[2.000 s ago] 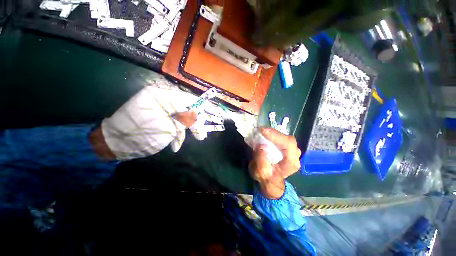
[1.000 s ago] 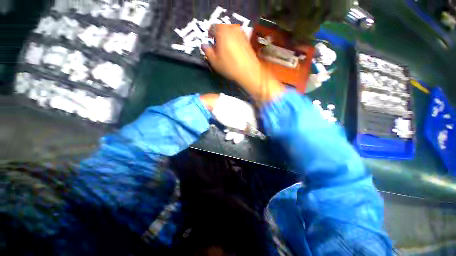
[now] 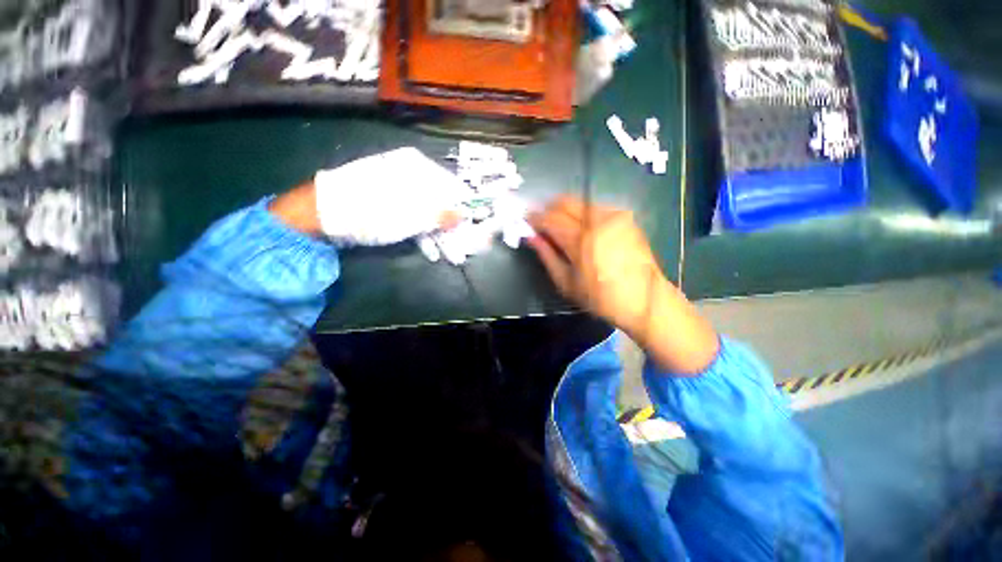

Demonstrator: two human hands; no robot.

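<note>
My left hand (image 3: 385, 198), in a white glove, is at the bench centre, its fingertips at a cluster of small white pieces (image 3: 483, 170), some with green marks. The fingertips blur into the pieces, so what it grips is unclear. My right hand (image 3: 599, 258), bare, is just right of the cluster. Its thumb and fingers close on the end of a white piece (image 3: 512, 223) between the two hands. The exact shape of that piece is blurred.
The orange press base (image 3: 478, 82) is beyond my hands. A dark tray with white housings (image 3: 280, 38) is at the upper left, clustered white pieces (image 3: 55, 225) far left. Two or three white pieces (image 3: 641, 145) lie right. A dotted tray (image 3: 769, 132) and shallow blue tray (image 3: 932, 121) stand further right.
My right hand has come back from the housing heap to the bench centre, beside my left hand. The view has shifted. Earlier, my right hand held a small white bottle.
</note>
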